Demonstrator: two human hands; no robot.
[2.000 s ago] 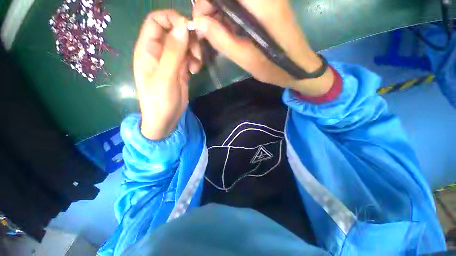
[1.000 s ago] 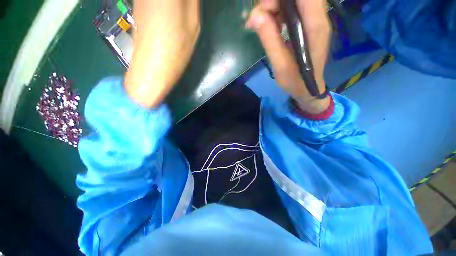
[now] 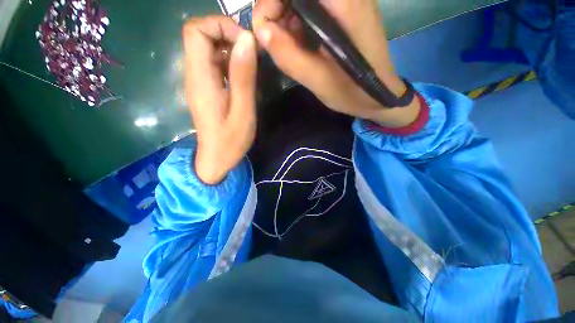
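My right hand (image 3: pixel 315 69) is closed around the thick black handle of a soldering iron (image 3: pixel 343 53); its tip is not visible. My left hand (image 3: pixel 220 94) has thumb and index finger close together at the top centre, almost touching my right fingertips. Whether they pinch a small part cannot be told. A flat device (image 3: pixel 234 6) with a white face and dark edge shows partly behind the fingertips, cut off by the top edge. A loose pile of maroon and silver wired components (image 3: pixel 72 50) lies on the green table at the upper left.
The glossy green table (image 3: pixel 151 76) has its front edge just below my hands. A thin pale strand (image 3: pixel 34 77) runs by the pile. A dark draped mass (image 3: pixel 50 189) hangs at the left. Blue clothing of another person (image 3: pixel 558 69) shows at the right edge.
The view has turned. My left hand, earlier reaching forward by the device, is back beside my right hand. The device now shows at the top centre, and the pile appears higher.
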